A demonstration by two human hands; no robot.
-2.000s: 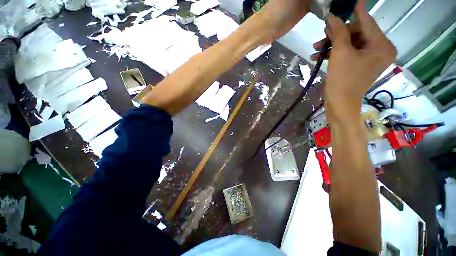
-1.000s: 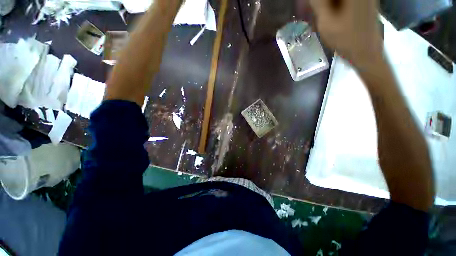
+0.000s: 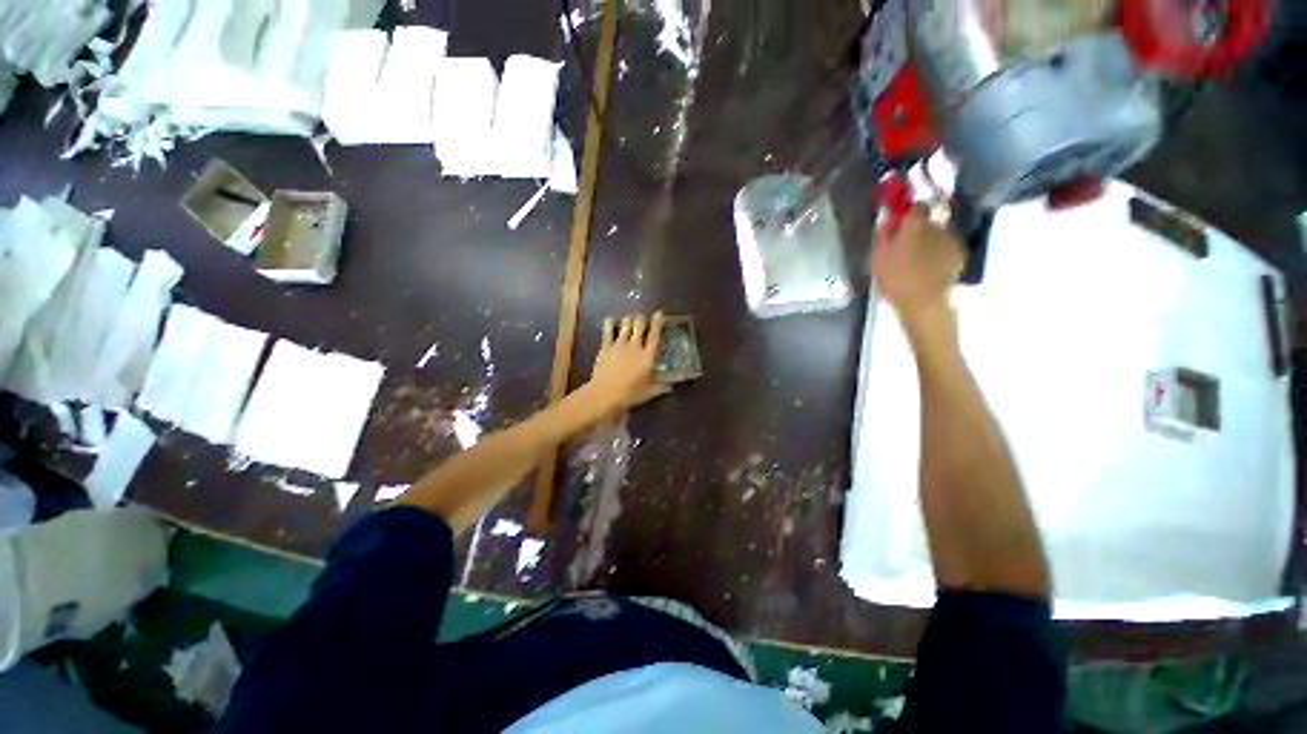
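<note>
My left hand (image 3: 628,359) is over the left side of a small open box (image 3: 678,349) with small contents; its fingers lie across the box's edge, and the hand hides part of it. My right hand (image 3: 920,263) is closed at a red part of the silver cutting machine (image 3: 1058,126) at the upper right. The machine is blurred and cut off by the top edge. It is at the far end of the white fabric lay (image 3: 1032,473). A white-silver tray (image 3: 793,251) lies between my hands, beyond the small box.
A long wooden strip (image 3: 578,258) lies left of my left hand. Two open boxes (image 3: 301,237) and white cut pieces (image 3: 311,407) are on the dark table at left. Dark weights (image 3: 1170,227) and another small box (image 3: 1184,402) lie on the lay. A cream bucket (image 3: 89,571) is at lower left.
My left hand has come down from the top edge onto the small box. My right hand is lower and at the machine, which has come into view. The cable held earlier is no longer in my hands.
</note>
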